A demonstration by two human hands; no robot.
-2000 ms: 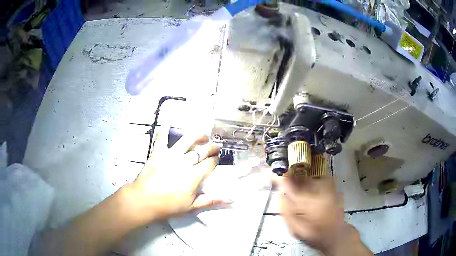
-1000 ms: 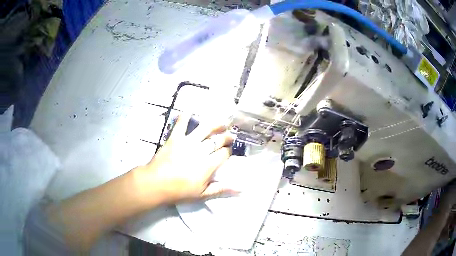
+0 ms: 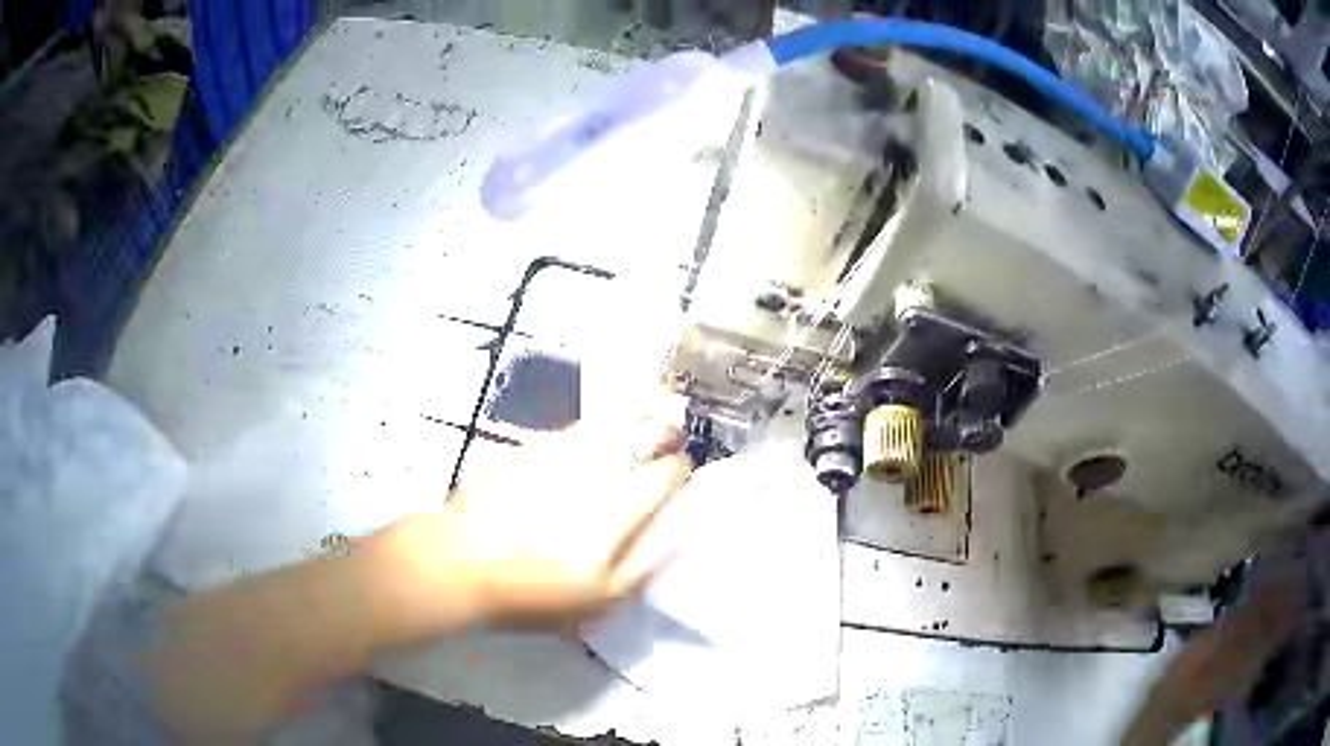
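Note:
A white fabric piece (image 3: 744, 598), partly overexposed, lies on the machine bed and runs up to the presser foot area (image 3: 703, 434). My left hand (image 3: 562, 532) holds the fabric from the left, its fingertips beside the foot. Glare and blur hide the finger detail. The cream sewing machine (image 3: 1079, 277) has two ribbed brass-yellow knobs (image 3: 893, 442) beside black tension parts. White threads run down the head. My right arm shows at the lower right; my right hand (image 3: 1272, 605) is blurred and dim near the machine's right end, and its grip cannot be made out.
A translucent lamp (image 3: 569, 146) on a blue flexible arm (image 3: 934, 32) hangs over the bed and glares. A dark oval patch (image 3: 537, 391) lies left of the foot. Whitish cloth (image 3: 88, 481) is at the left edge. Blue crates (image 3: 241, 88) and dark cloth stand at upper left.
My right hand has left the fabric near the knobs for the lower right edge. My left hand has moved down and closer together, uncovering the dark patch. The camera view has shifted.

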